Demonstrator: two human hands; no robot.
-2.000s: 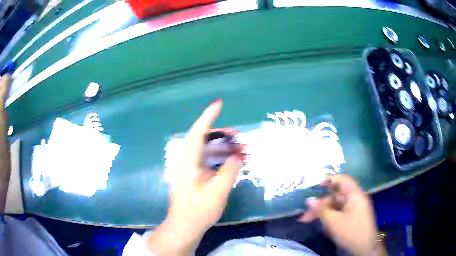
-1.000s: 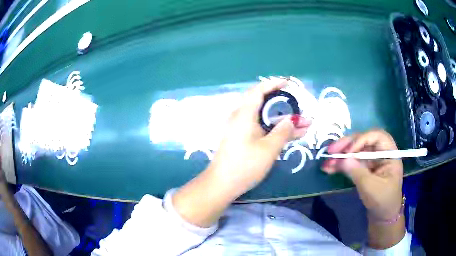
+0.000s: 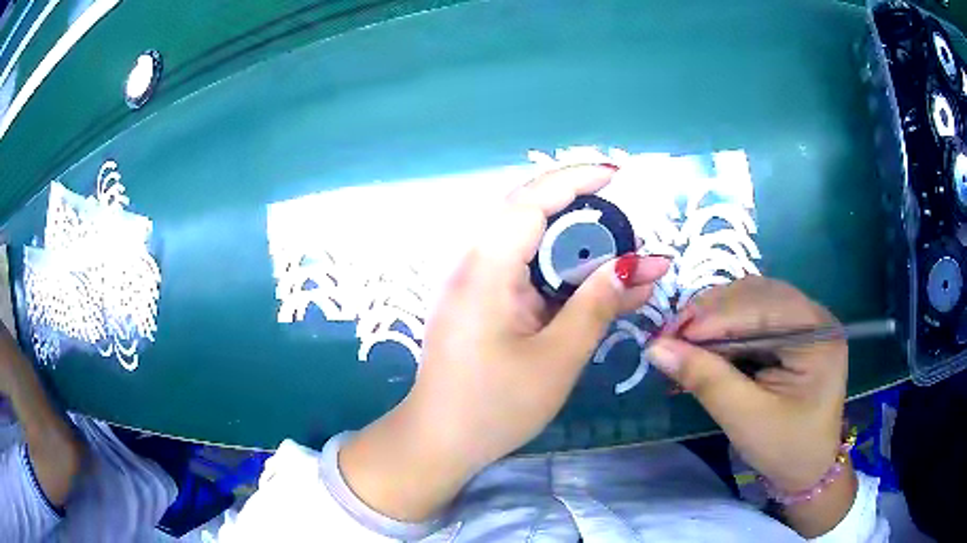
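Observation:
My left hand [image 3: 498,308] holds a round black part [image 3: 583,252] with a grey centre, a small dark hole and a pale partial ring, thumb on its lower right edge. My right hand [image 3: 758,355] holds slim metal tweezers [image 3: 785,335], their rear end pointing right. A white arc sticker [image 3: 626,361] is at the fingertips of my right hand; whether the tips grip it is hard to tell. White sticker sheets [image 3: 350,228] with arcs along their edges lie under and around my left hand. More arcs [image 3: 721,239] show to the right.
A clear tray [image 3: 910,202] of black discs stands at the right edge. A neighbour's stack of arc sheets [image 3: 90,276] lies at left. One disc [image 3: 142,80] sits at upper left near the belt. A neighbour's arm [image 3: 42,414] shows at lower left.
Over the two seconds my right hand has brought the tweezers to an arc near the sheet's lower edge. My left hand now holds the black part face up and steady. The view has shifted.

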